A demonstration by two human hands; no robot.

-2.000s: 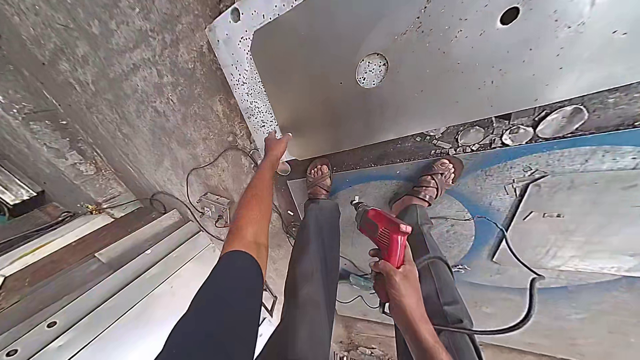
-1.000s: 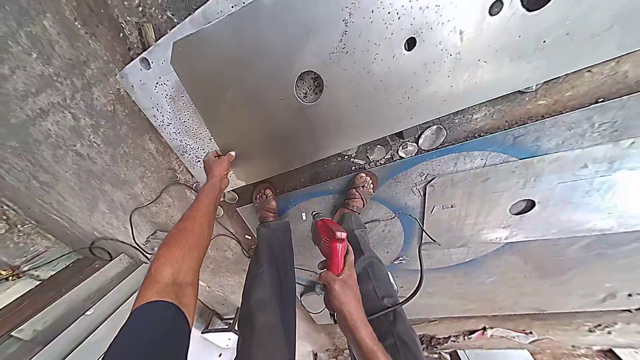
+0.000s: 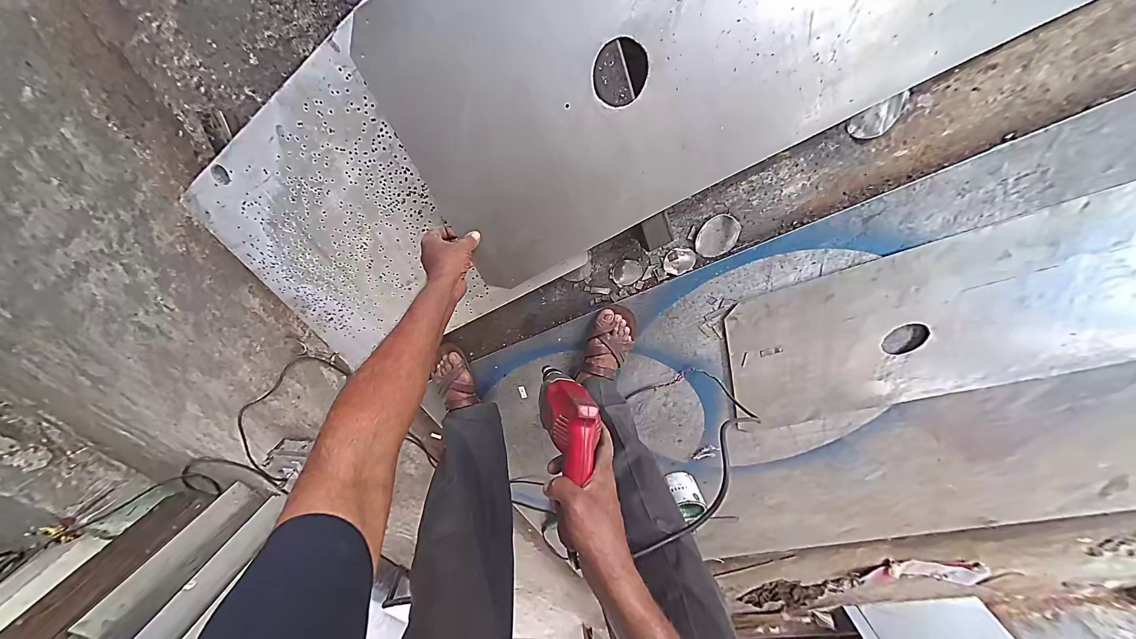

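A corded red power drill (image 3: pixel 572 422) is in my right hand (image 3: pixel 586 501), its fingers wrapped round the handle and its chuck pointing away from me. My left hand (image 3: pixel 448 257) grips the near edge of a large grey metal sheet (image 3: pixel 524 160), thumb on top. This sheet has a round hole, through which something beneath shows. Under it lies a pale metal plate (image 3: pixel 328 195) speckled with many small holes, showing on the left. The drill's black cable (image 3: pixel 723 453) curves away to the right of my legs.
Metal discs (image 3: pixel 717 235) and scraps lie beside my sandalled feet. Another holed sheet (image 3: pixel 825 355) rests at right on a blue-marked plate (image 3: pixel 781 497). A small tin (image 3: pixel 684 495) stands by my leg. Long metal or wooden lengths (image 3: pixel 169 568) lie lower left, with a cable (image 3: pixel 257 444) near them.
The holed upper sheet has shifted relative to the speckled plate, baring more of it at the left. My left hand stays on its edge; my right hand still holds the drill. The view has shifted.
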